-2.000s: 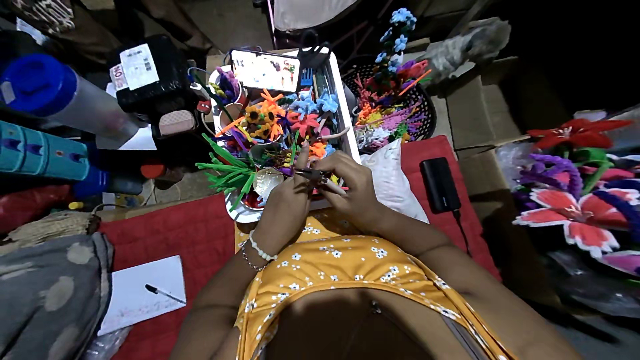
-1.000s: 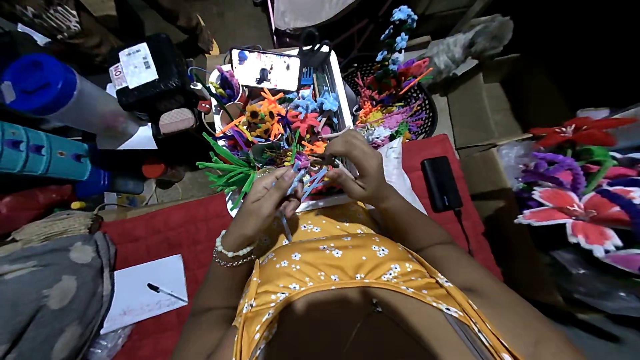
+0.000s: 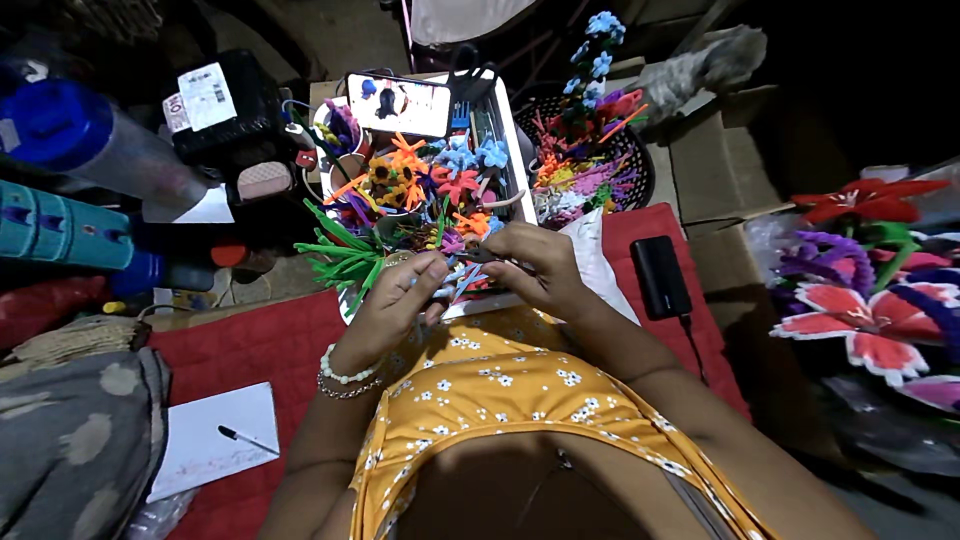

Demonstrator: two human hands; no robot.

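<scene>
My left hand [image 3: 409,296], with bracelets at the wrist, pinches light blue pipe cleaners [image 3: 461,279] between thumb and fingers. Close beside it, my right hand [image 3: 536,270] holds small dark pliers [image 3: 480,256], their tips at the blue stems by my left thumb. Whether the jaws grip a stem cannot be told. Both hands are over the near edge of a white tray [image 3: 517,169] filled with pipe-cleaner flowers. Green pipe cleaners [image 3: 341,244] fan out to the left of my left hand, and an orange flower [image 3: 472,223] lies just beyond the pliers.
A lit phone [image 3: 399,105] leans at the tray's back. Right of the tray stands a dark basket [image 3: 649,176] of colored pipe cleaners. A power bank [image 3: 660,277] with a cable lies on the red cushion [image 3: 247,330]. Paper [image 3: 217,427] with a pen is at left, large flowers [image 3: 874,319] at right.
Light blue stems were spread between both hands a second ago; now the pliers are in my right hand, close to my left fingertips. The picture on the phone has changed.
</scene>
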